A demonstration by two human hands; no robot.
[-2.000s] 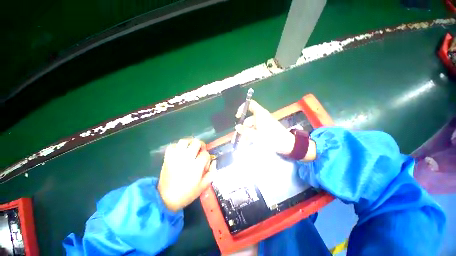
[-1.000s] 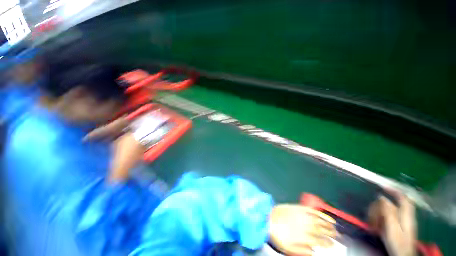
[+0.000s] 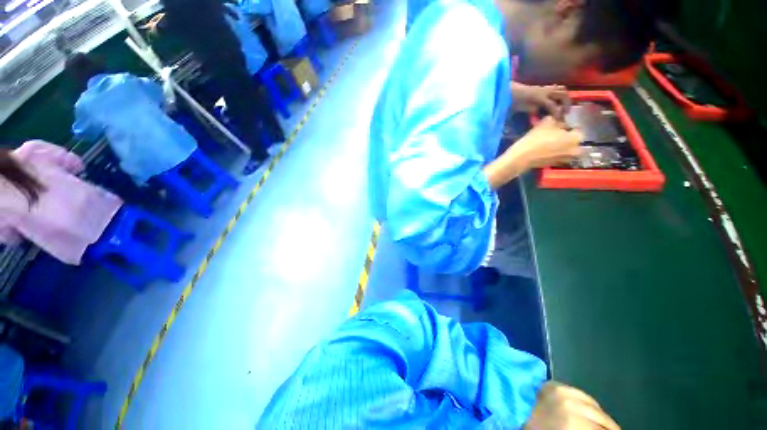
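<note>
My left hand [image 3: 573, 410] shows at the bottom edge, beside the front edge of the dark green bench. Only its back and wrist are in the picture; its fingers are cut off, so what they do is hidden. The blue sleeve of my left arm fills the bottom middle. My right hand is out of the picture. My own tablet and tray are not in view. The nearest tray is an orange-red carrier tray [image 3: 602, 180] on the bench [image 3: 622, 285], with an open-backed tablet unit [image 3: 595, 126] in it and another worker's hands over it.
A worker in a blue smock [image 3: 446, 126] sits close on the left at the bench. Another orange-red tray [image 3: 711, 112] lies beyond the chipped bench edge [image 3: 715, 206]. Blue stools [image 3: 139, 243], yellow-black floor lines [image 3: 206, 260] and several people are across the aisle.
The view has swung far to the left, onto the neighbouring worker and the aisle. My tray, right hand and slim tool have gone out of the picture; my left hand is now at the bottom edge.
</note>
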